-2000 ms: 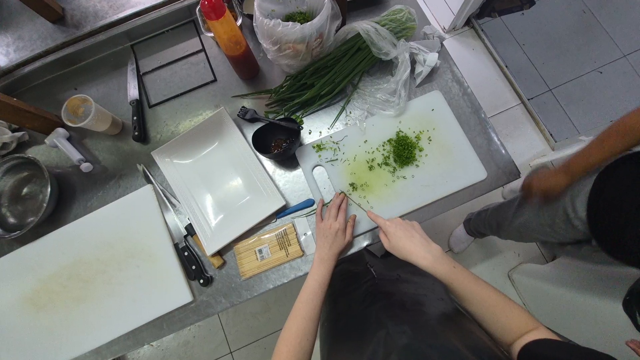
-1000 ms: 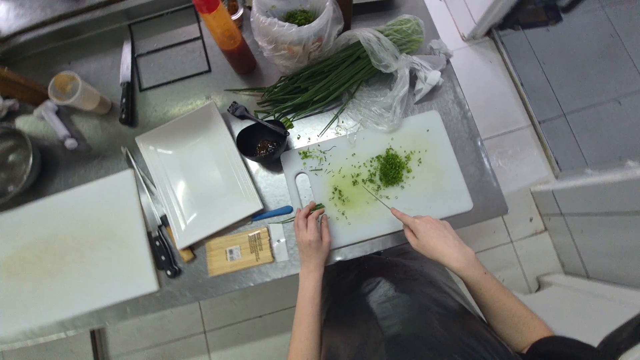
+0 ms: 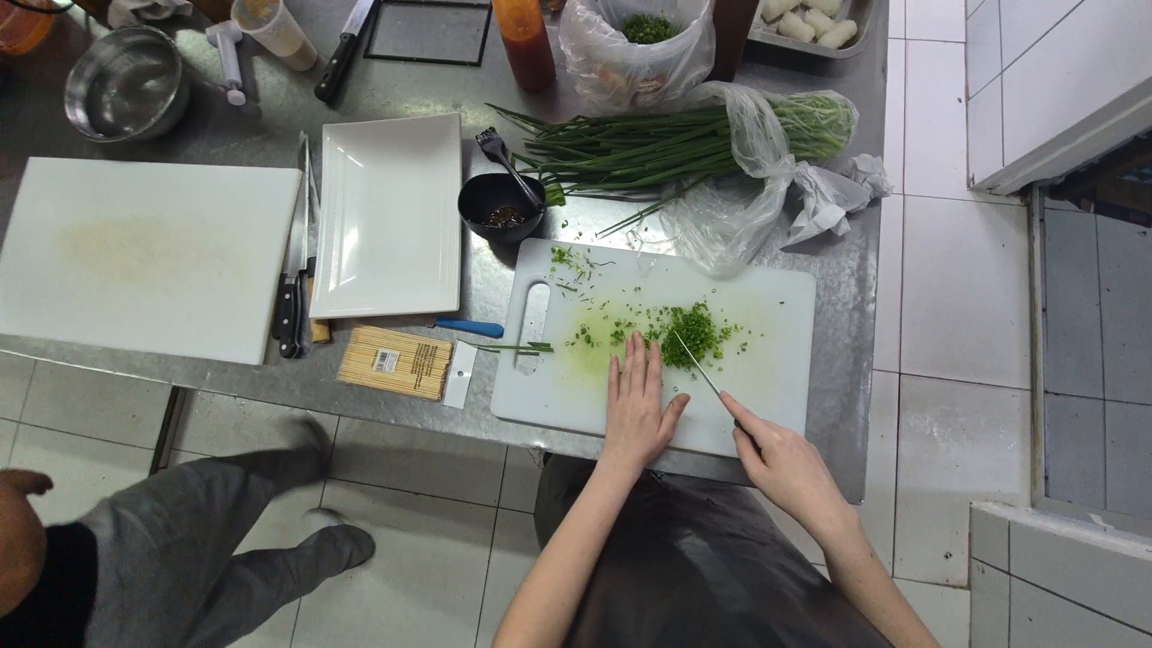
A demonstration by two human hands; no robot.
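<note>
My right hand (image 3: 778, 459) grips a kitchen knife (image 3: 698, 363), its blade at a pile of chopped chives (image 3: 691, 335) on the white cutting board (image 3: 774, 378). Flat on the board beside the pile lies my left hand (image 3: 639, 409), fingers extended and holding nothing that shows. Loose green bits are scattered around the pile and toward the board's handle slot. A few uncut stalks (image 3: 526, 347) cross that slot. Behind the board rests a bunch of long green chives (image 3: 630, 148), partly inside a clear plastic bag (image 3: 733, 216).
To the left are a black bowl with a brush (image 3: 501, 211), a white rectangular plate (image 3: 389, 216), a blue-handled tool (image 3: 470, 327), packaged wooden skewers (image 3: 396, 362), knives (image 3: 288, 306) and another cutting board (image 3: 144, 261). A person in grey trousers (image 3: 180, 522) is at the lower left.
My left hand has left the stalks by the handle slot and moved right, beside the chopped pile. The knife now reaches the pile. Another person, at right two seconds ago, shows at lower left; the view has turned.
</note>
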